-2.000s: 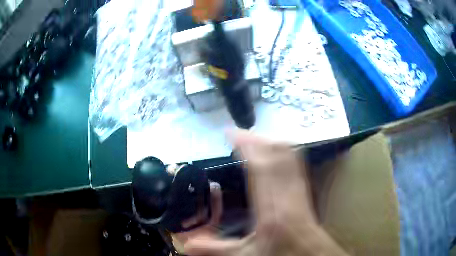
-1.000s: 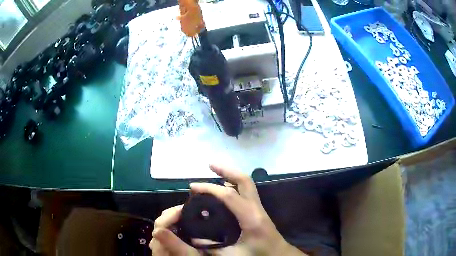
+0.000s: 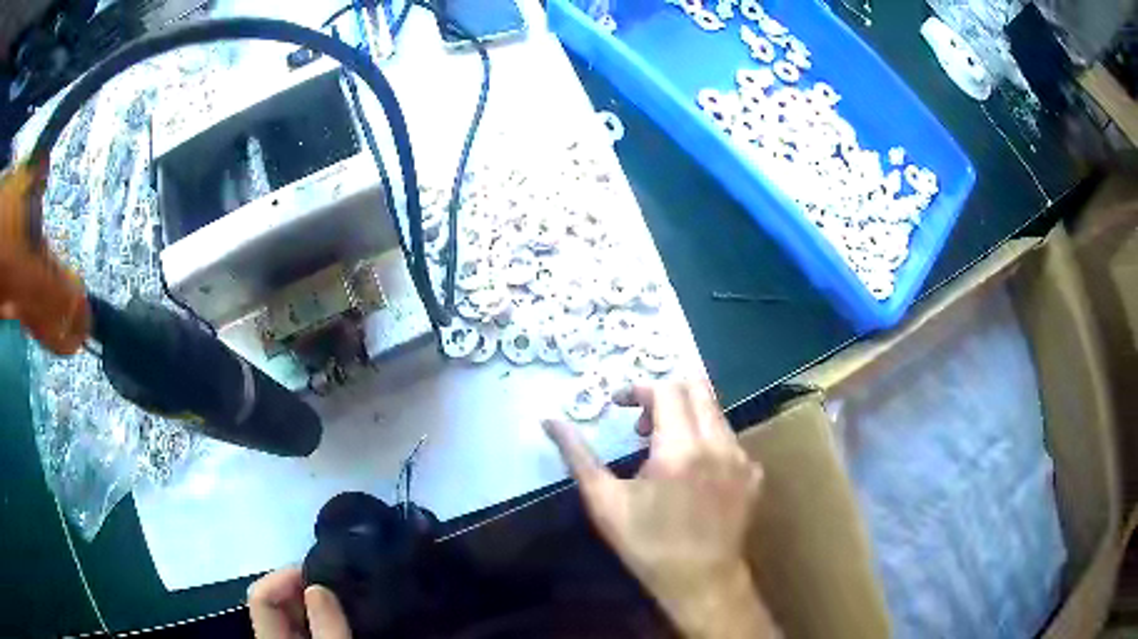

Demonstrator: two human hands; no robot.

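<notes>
My left hand point(image 3: 297, 609), partly cut off by the bottom edge, holds a black housing point(image 3: 368, 562) at the bench edge. Thin lead wires point(image 3: 409, 477) stick up from the housing. My right hand point(image 3: 680, 493) is over the front of the white board, thumb and fingers apart, with nothing seen in it. Its fingertips are beside the nearest white retainers point(image 3: 587, 398) of a loose pile; whether they touch one is unclear. The electric screwdriver point(image 3: 206, 385), with an orange top, hangs at the left above the board.
The boxy screw feeder point(image 3: 281, 237) stands on the board point(image 3: 412, 418) behind the screwdriver, with black cords beside it. A clear bag of small parts point(image 3: 94, 424) lies left. A blue tray point(image 3: 917, 281) holds white rings. An open carton point(image 3: 811, 499) with a bluish liner is at right.
The view has swung to the right. My right hand has left the housing and moved to the white retainers. My left hand alone now holds the housing, and its wires show.
</notes>
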